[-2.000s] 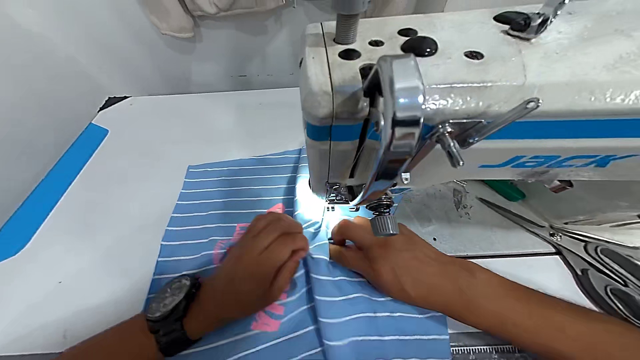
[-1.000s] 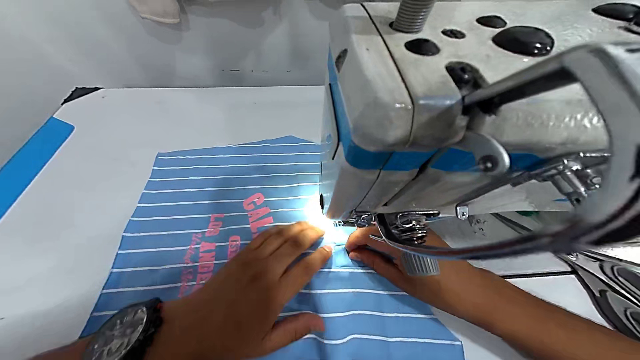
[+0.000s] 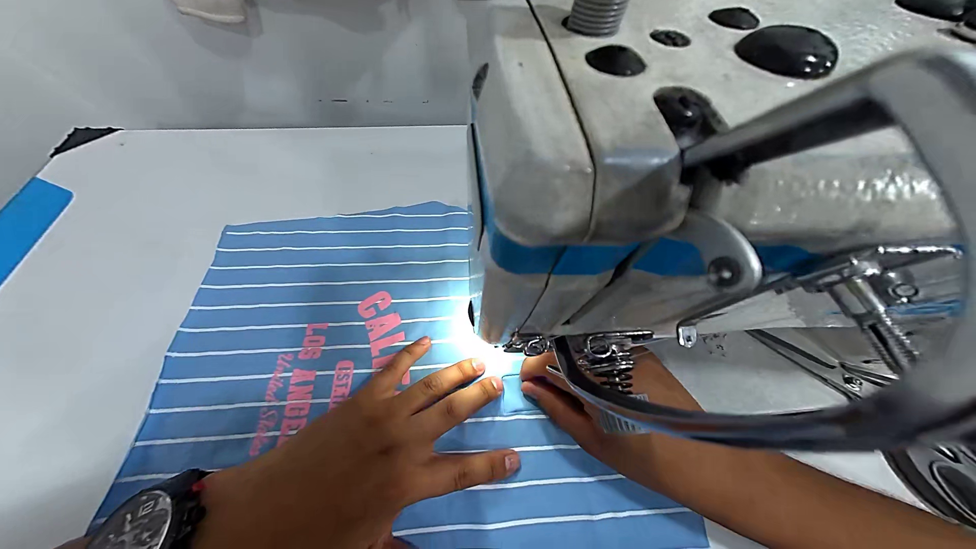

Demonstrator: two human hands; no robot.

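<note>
Blue fabric with white stripes and pink printed lettering (image 3: 229, 305) lies on the white table under the head of a sewing machine (image 3: 534, 168). My left hand (image 3: 396, 427), with a black wristwatch, rests flat on the fabric with its fingers spread, just left of the presser foot area. By the needle area, my right hand (image 3: 568, 396) has its fingertips at the edge of a small plain light-blue fabric piece (image 3: 520, 395); the machine partly hides this hand, so its grip cannot be told. A bright lamp lights the cloth beside the needle area.
The machine's metal thread take-up guard (image 3: 839, 435) curves across the right foreground. Scissors (image 3: 942, 476) lie at the right, partly hidden behind it. A wall stands behind the table, and a blue strip (image 3: 30, 221) runs along the table's left side.
My left hand has gone from bunched fingers to lying flat and spread on the fabric. The cloth, gathered two seconds ago, is smoother. The view has moved closer to the machine.
</note>
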